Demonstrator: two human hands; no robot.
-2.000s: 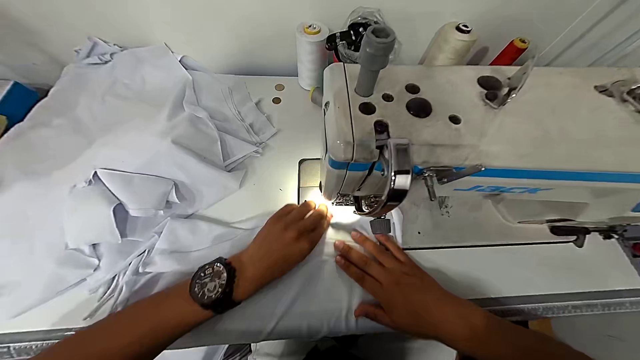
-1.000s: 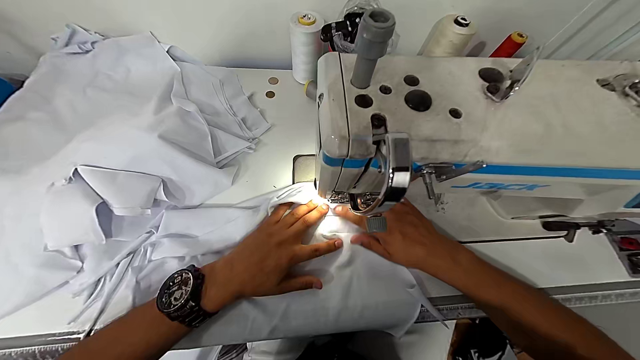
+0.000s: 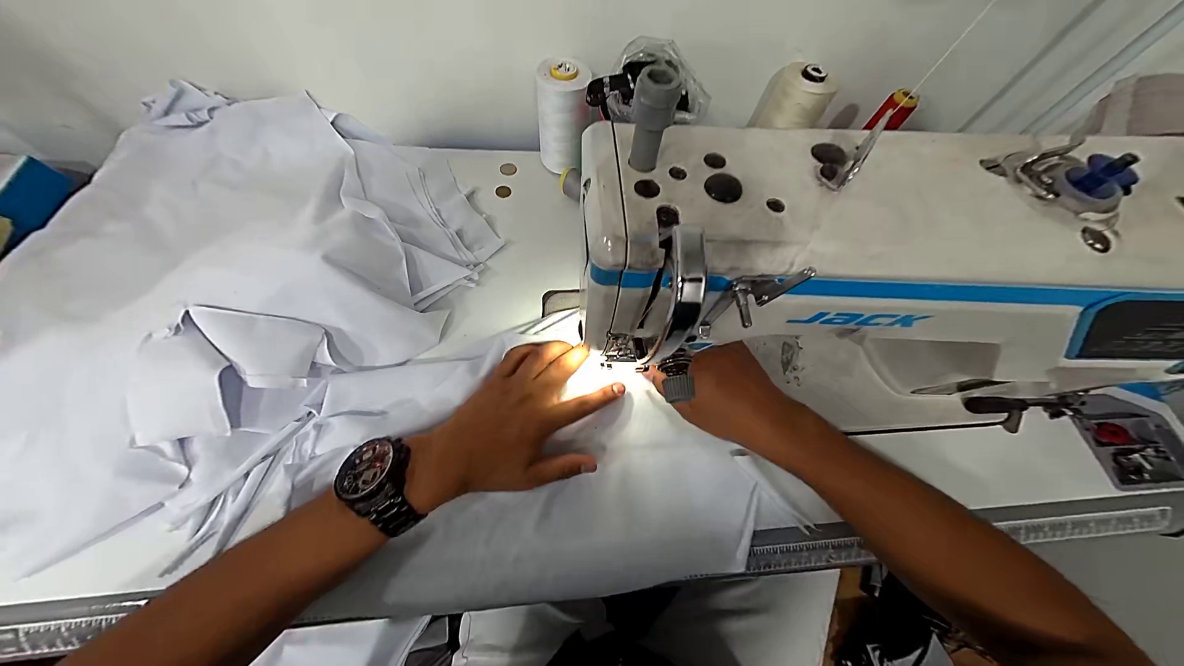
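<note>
A Jack industrial sewing machine spans the right side, its lamp lighting the needle area. White fabric passes under the presser foot and hangs over the table's front edge. My left hand, below a wrist with a black metal watch, lies flat on the fabric just left of the needle, fingers spread. My right hand is at the right of the presser foot, partly behind the machine's thread guard and knob; its fingertips are mostly hidden, so its hold on the fabric is unclear.
A pile of white fabric pieces covers the left of the table. Behind the machine head stand a white thread cone, a cream cone and a red spool. A measuring tape runs along the front edge.
My right hand has moved from flat on the fabric at the front right to beside the presser foot. My left hand stays on the fabric, its fingers now more spread.
</note>
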